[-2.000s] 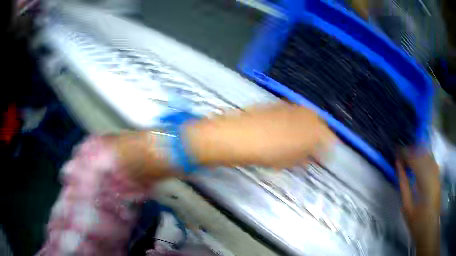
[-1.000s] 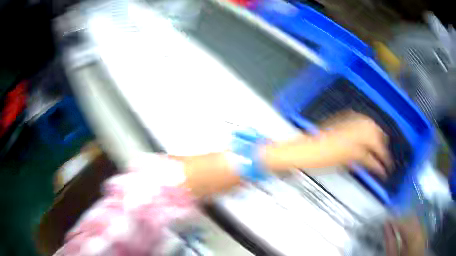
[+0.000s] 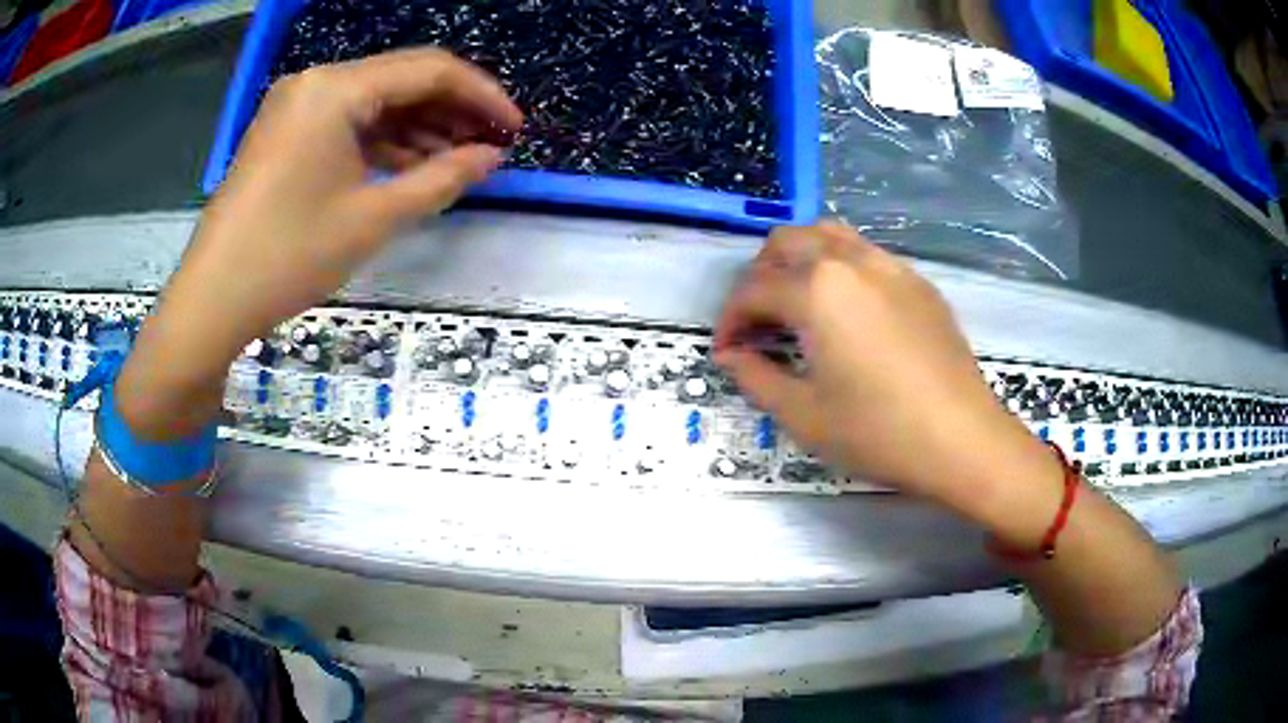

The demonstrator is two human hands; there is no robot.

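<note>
A white circuit board panel point(image 3: 565, 410), with round-topped capacitors and blue disc components, runs across the view. My left hand point(image 3: 332, 163), with a blue wrist strap, hovers over the front left of the blue component bin point(image 3: 636, 194), thumb and fingertips close together. The bin holds a heap of black components point(image 3: 650, 85). My right hand point(image 3: 855, 346), with a red string, is over the panel right of centre, its fingers curled inward with their tips close together. Whether either hand holds a small component cannot be told.
Silver metal rails point(image 3: 466, 523) edge the boards on both sides. A clear plastic bag point(image 3: 939, 170) with white labels lies right of the bin on the dark grey belt point(image 3: 113, 141). A blue tray point(image 3: 1215, 134) with a yellow item point(image 3: 1134, 50) stands at the far right.
The view has turned and sharpened; the rail now runs across. My left hand has drawn back from inside the bin to its front left. My right hand has come over the boards.
</note>
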